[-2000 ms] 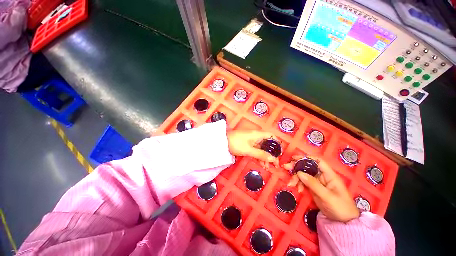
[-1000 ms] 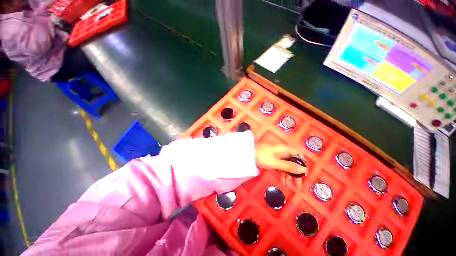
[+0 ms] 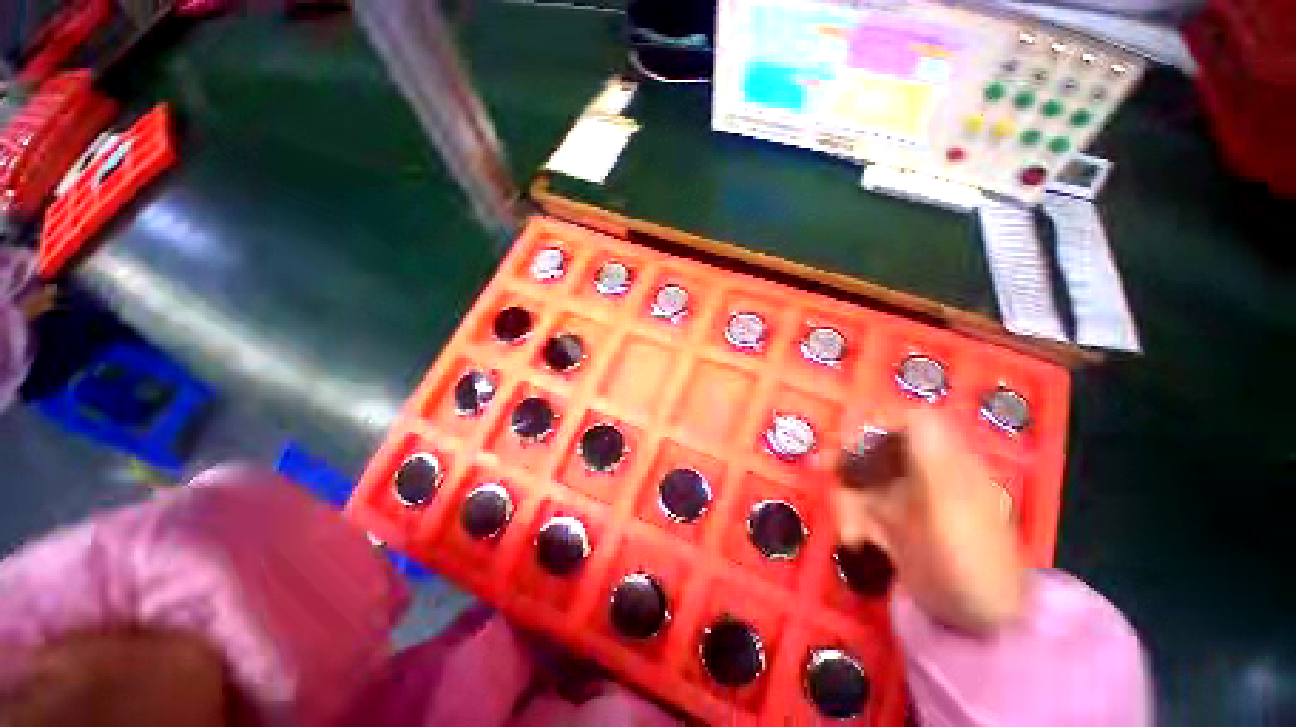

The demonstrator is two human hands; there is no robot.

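Observation:
The orange-red compartment tray point(image 3: 661, 324) lies before me, with light-faced round parts point(image 3: 746, 330) along its far row and dark-faced ones point(image 3: 640, 605) in the nearer rows. My right hand point(image 3: 945, 518), blurred, is over the tray's right half. Its fingertips hold a dark round part point(image 3: 873, 462) just above a pocket, where a light rim partly shows. Two adjacent pockets left of centre are empty. My left sleeve is at the lower left. A blurred brownish patch below it, cut by the frame edge, may be my left hand; I cannot tell.
A cream bench tester point(image 3: 931, 93) stands beyond the tray, with printed slips point(image 3: 1094, 270) beside it. A brown edge strip point(image 3: 796, 267) runs behind the tray, near a metal post point(image 3: 434, 107). Another red tray point(image 3: 107, 192) and blue stool point(image 3: 121, 391) are at left.
My left arm has moved off the tray to the lower left, uncovering the tray's left half. My right hand, out of view one second ago, is back over the right side. The camera view has turned.

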